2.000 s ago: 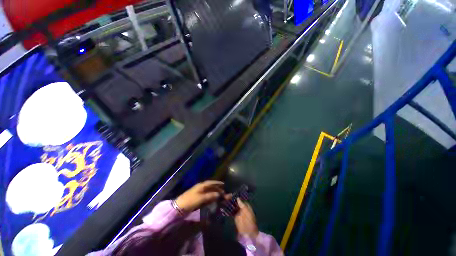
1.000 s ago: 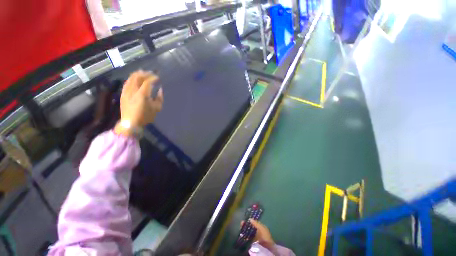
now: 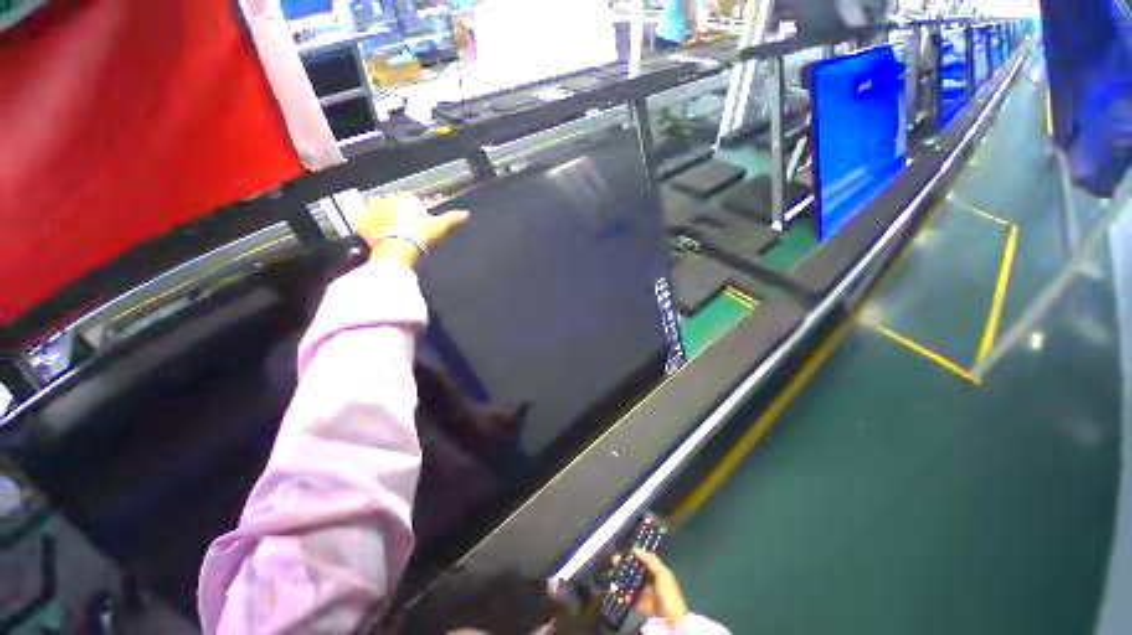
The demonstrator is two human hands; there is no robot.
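Note:
A large black television set (image 3: 546, 285) with a dark, reflective screen stands in front of me, with small white marks on its right edge. My left hand (image 3: 404, 223) is at the television's top edge, fingers spread; its fingertips are partly hidden, and I see nothing held in it. My right hand (image 3: 660, 588) is low at the bottom of the view and holds a black remote control (image 3: 633, 568) with rows of small buttons, over the line's metal edge.
A long conveyor line (image 3: 745, 354) with a metal edge runs to the upper right. Sets with blue screens (image 3: 859, 137) stand farther along it. A red panel (image 3: 137, 137) hangs at upper left. A green floor (image 3: 857, 496) with yellow lines lies at right.
My left hand has left the remote control and reached up to the television's top edge. My right hand still holds the remote. The view has turned from a lit screen to this dark one.

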